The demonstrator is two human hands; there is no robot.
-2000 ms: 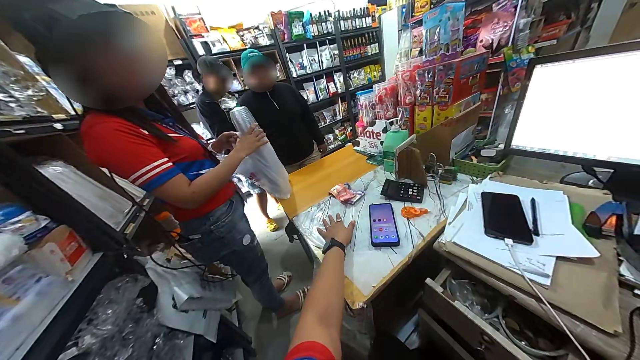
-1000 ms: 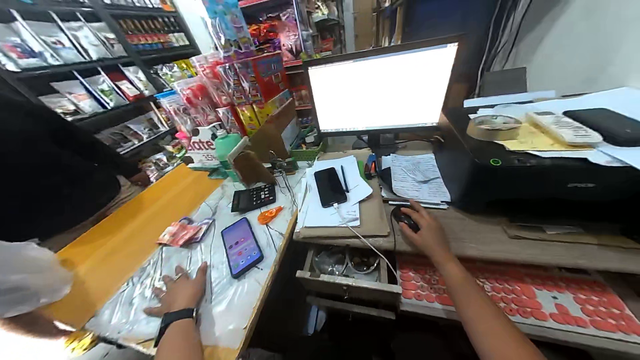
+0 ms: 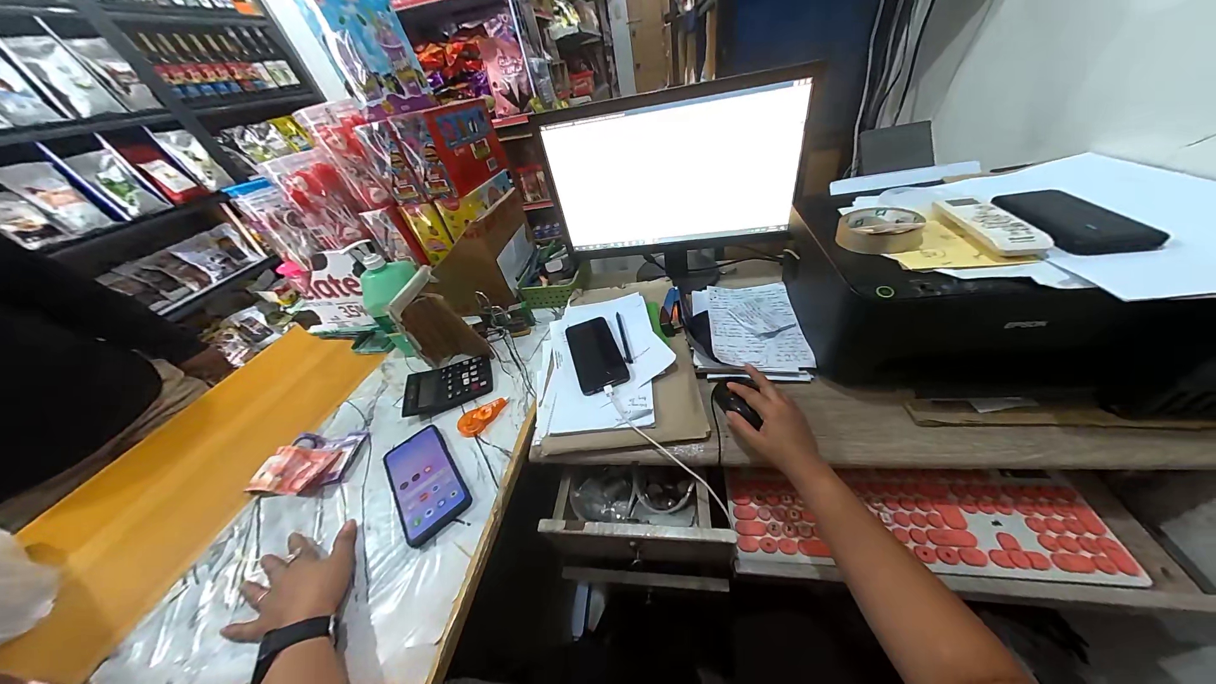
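Note:
My left hand [image 3: 302, 586] lies flat with spread fingers on the plastic-covered counter [image 3: 218, 608], holding nothing, a dark band at its wrist. A lit smartphone [image 3: 427, 484] lies to its right, and folded banknotes [image 3: 306, 465] lie beyond it. My right hand [image 3: 774, 425] rests on a black computer mouse [image 3: 737, 403] on the wooden desk, its fingers over the top. Left of the mouse, a dark phone [image 3: 597, 354] with a white cable lies on papers beside a pen [image 3: 623, 337]. Past the banknotes are a black calculator [image 3: 447, 386] and an orange object [image 3: 482, 418].
A monitor [image 3: 679, 166] with a washed-out screen stands behind the papers. A black printer [image 3: 969, 318] bears tape, a light calculator and a black case. Below the desk are a red-and-white keyboard [image 3: 950, 527] and a partly pulled-out drawer [image 3: 636, 543]. A person in dark clothes [image 3: 66, 370] stands at left.
The view has swung far to the right. My right hand, out of sight two seconds ago, is on the mouse in both later frames. My left hand stays on the counter.

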